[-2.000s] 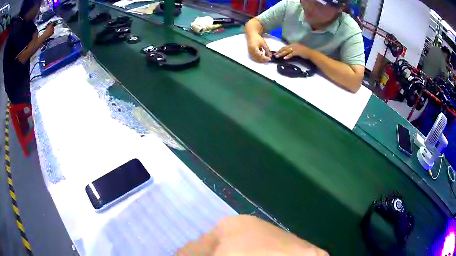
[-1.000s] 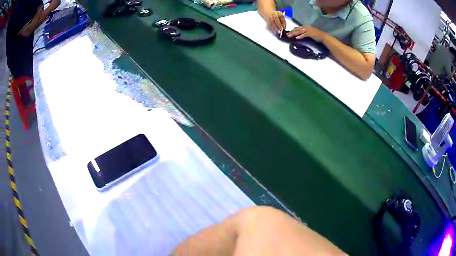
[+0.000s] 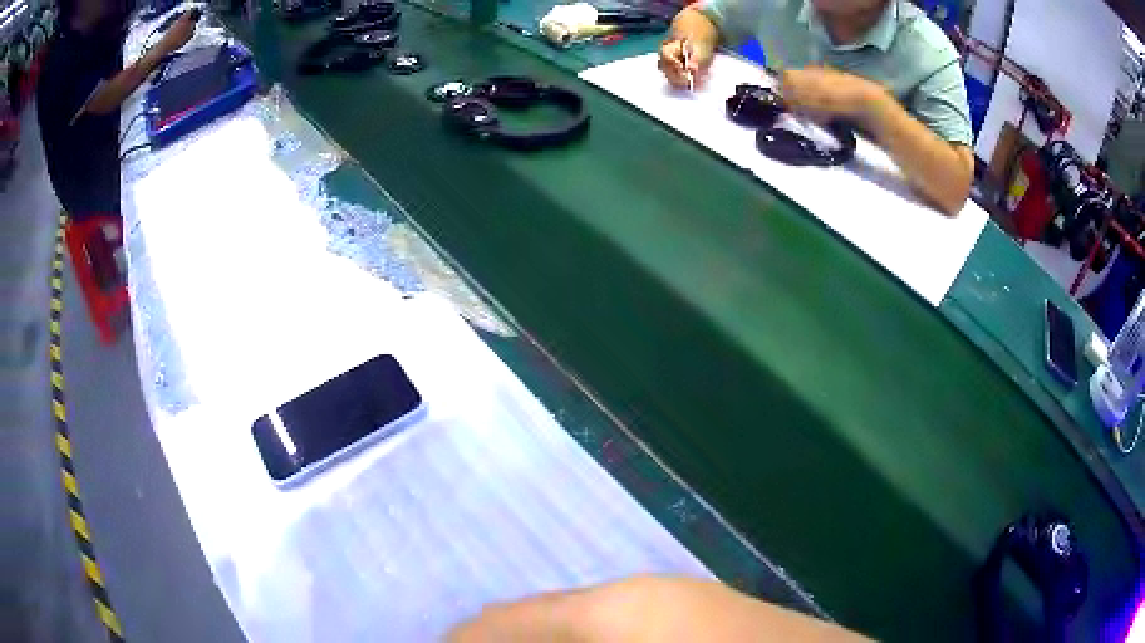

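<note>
A bare part of what looks like my left hand or wrist (image 3: 615, 614) shows at the bottom edge, cut off. Its fingers and anything in them are hidden. My right hand is not in view. Nearest in front, a dark-screened phone (image 3: 337, 418) lies on the white foam sheet (image 3: 239, 295). A black headphone set (image 3: 1045, 561) lies on the green belt at the lower right, with a small white centre on one cup. Another headphone set (image 3: 521, 113) lies farther up the belt.
Across the green belt (image 3: 703, 302), a person (image 3: 879, 101) handles headphones on a white sheet. Another person (image 3: 94, 101) is at far left by a blue tray (image 3: 201, 94). A second phone (image 3: 1061, 342) and a white fan (image 3: 1118, 377) are at right.
The view has shifted, and the bare limb at the bottom now shows lower and less of it. The person across has moved their hands apart over the headphones.
</note>
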